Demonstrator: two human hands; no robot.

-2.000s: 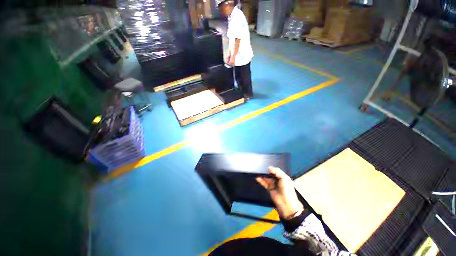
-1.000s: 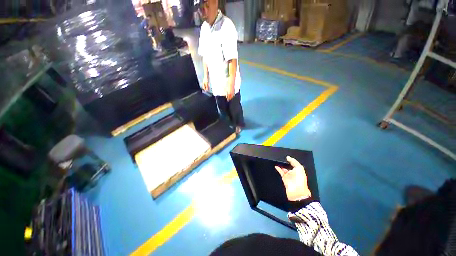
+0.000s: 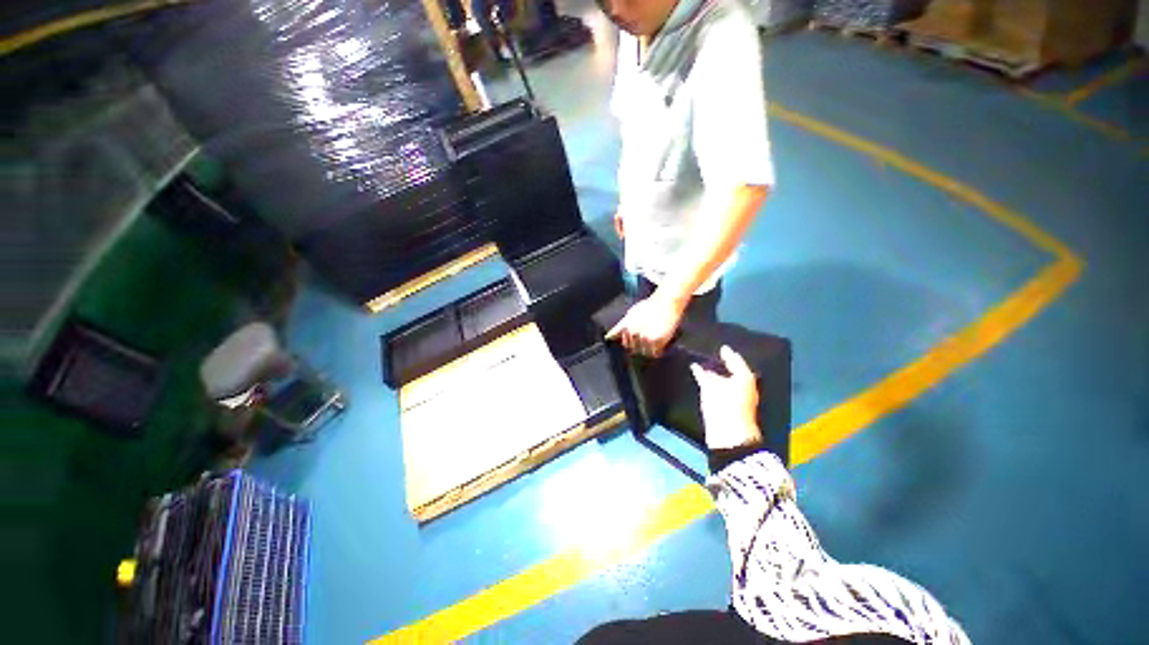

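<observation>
My right hand (image 3: 728, 403), with a black-and-white patterned sleeve, grips a shallow black housing (image 3: 771, 384) by its edge, right of centre. The housing is tilted, its raised rim and open side showing. Another person's hand (image 3: 649, 324) is also on its upper left edge. My left hand is not in view.
A person in a white shirt (image 3: 693, 139) stands in front. A pallet (image 3: 485, 416) with black housings lies left of them, beside a wrapped stack (image 3: 340, 101). A stool (image 3: 246, 362) and a blue-purple crate (image 3: 267, 567) stand at left.
The pallet and the person appear nearer. The person's hand, earlier hanging down, now touches the housing. My right hand still holds it.
</observation>
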